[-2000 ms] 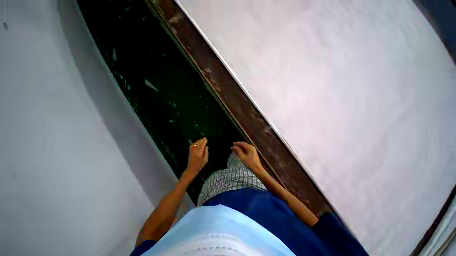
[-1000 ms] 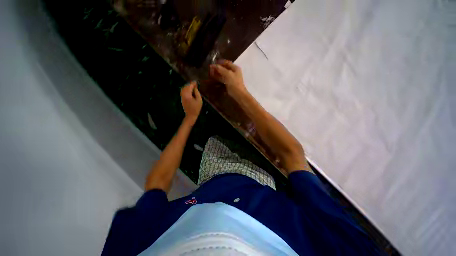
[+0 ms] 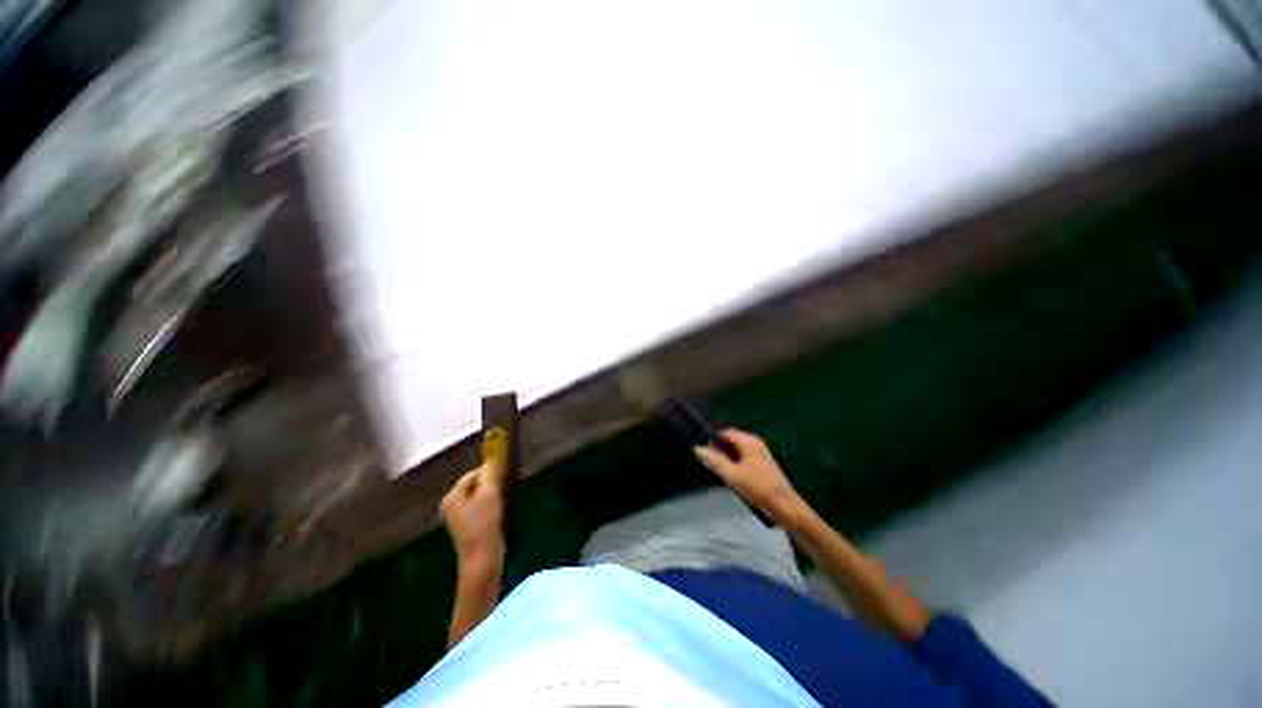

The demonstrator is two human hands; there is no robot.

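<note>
The large white sheet (image 3: 664,180) lies flat on the dark-brown table, with a corner near my left hand. My left hand (image 3: 475,515) is closed around the yellow part of a brown, flat-ended tool (image 3: 500,412), held upright near the sheet's corner. My right hand (image 3: 752,474) holds a long dark object (image 3: 688,419) that slants up and left towards the table edge. The image is blurred, and I cannot tell exactly what either tool is.
The brown table edge (image 3: 817,311) runs from lower left to upper right. A dark green area (image 3: 969,374) lies below it, with pale grey floor (image 3: 1093,553) at the lower right. Blurred grey-white scraps (image 3: 132,221) and clutter cover the table end at the left.
The view has swung round, so the sheet's corner and the cluttered table end now show at the left. Both hands, empty-looking before, now hold tools.
</note>
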